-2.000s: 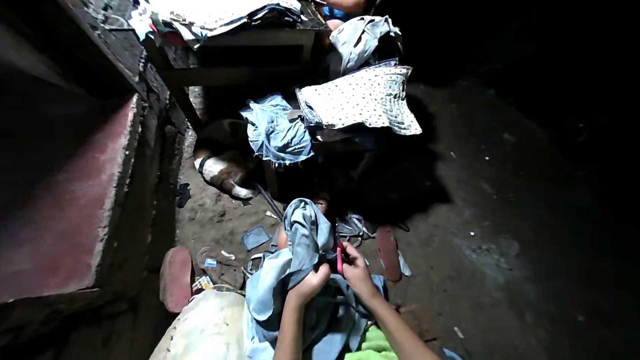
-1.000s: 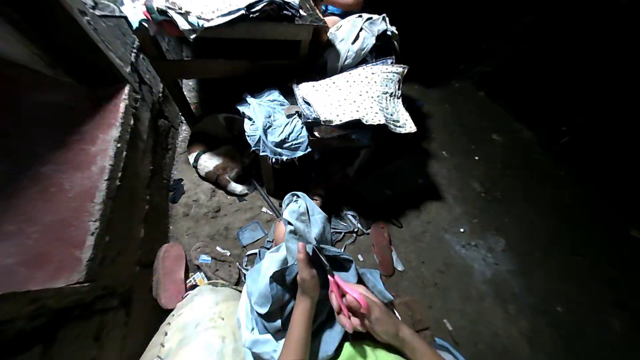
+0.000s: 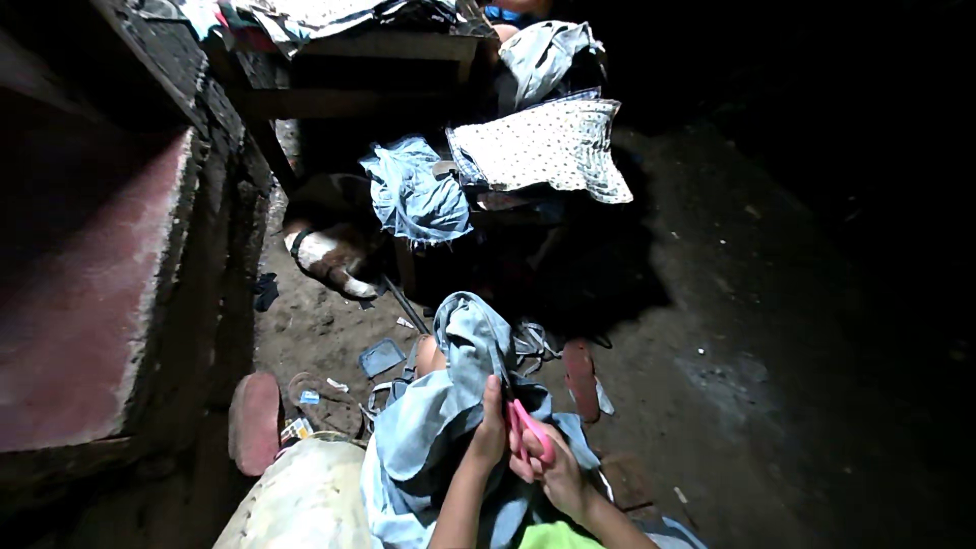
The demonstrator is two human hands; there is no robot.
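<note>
Light blue denim cloth (image 3: 473, 343) lies over my lap and knee at the lower middle. My right hand (image 3: 553, 465) grips a pair of pink-handled scissors (image 3: 543, 442), whose dark blades point up and away along the cloth. Just left of the blades, my left hand (image 3: 492, 423) holds the denim, its thumb pointing upward. Part of the blades is hidden by the cloth and the left thumb.
Ahead stands a bench or table with folded cloth, a crumpled denim piece (image 3: 418, 191) and a dotted white cloth (image 3: 541, 149). A brown-and-white dog (image 3: 328, 255) lies beneath. Slippers (image 3: 255, 423) and scraps lie on the dirt floor; a pale sack (image 3: 305, 496) is at lower left.
Two seconds ago the scissors were largely hidden by the right hand; now their pink handles show plainly. The left hand has moved up beside the blades.
</note>
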